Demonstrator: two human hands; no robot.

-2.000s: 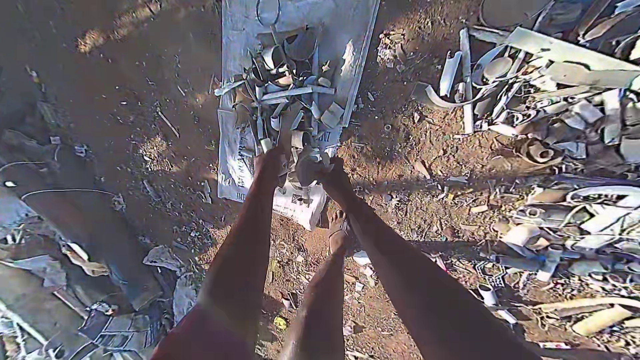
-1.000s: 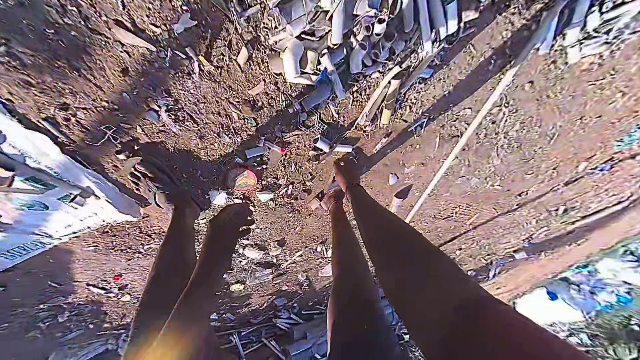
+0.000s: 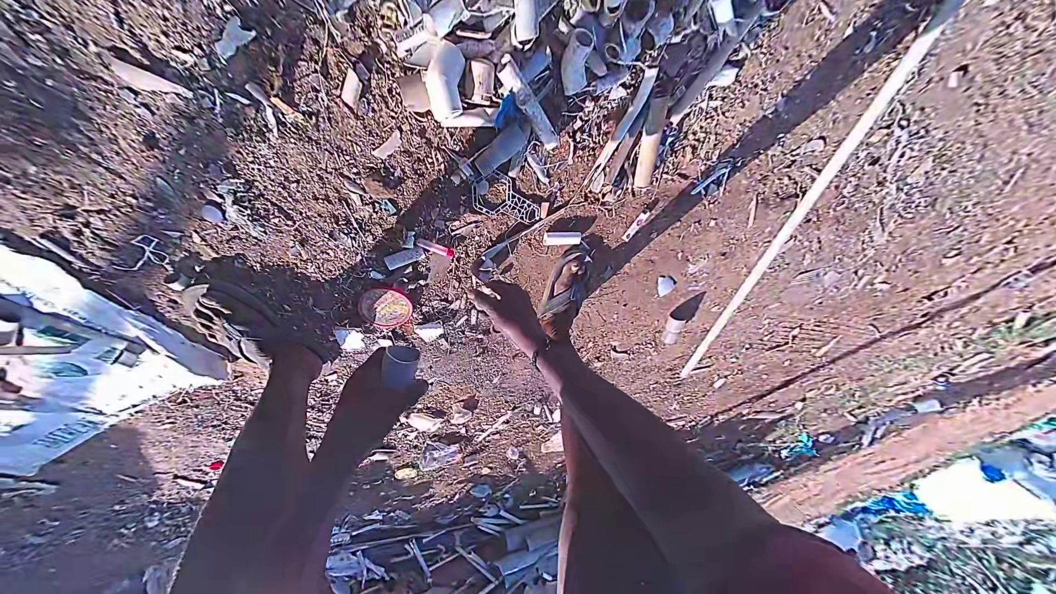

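My left hand (image 3: 370, 404) grips a short grey pipe piece (image 3: 401, 366), its open end facing up, just above the littered ground. To the right, my right hand (image 3: 510, 312) reaches low with bent fingers beside my right foot (image 3: 566, 285); a small pale scrap (image 3: 488, 269) lies at its fingertips, and whether it is held is not clear. A round red-rimmed lid (image 3: 385, 308) lies between the hands and my left foot (image 3: 239, 322). Beyond my right hand are a short white tube (image 3: 563, 238) and a red-tipped piece (image 3: 435, 247).
A heap of plastic pipe pieces and elbows (image 3: 445, 82) spreads at the top. A long pale pole (image 3: 813, 198) lies diagonally at right, near a short upright pipe piece (image 3: 673, 330). A white printed sack (image 3: 74, 412) is at left; more scraps (image 3: 462, 553) lie at the bottom.
The view has swung away from the sack piled with pipe pieces, first seen in front. Since one second ago, my right hand has shifted left, away from my right foot. The grey piece in my left hand now shows.
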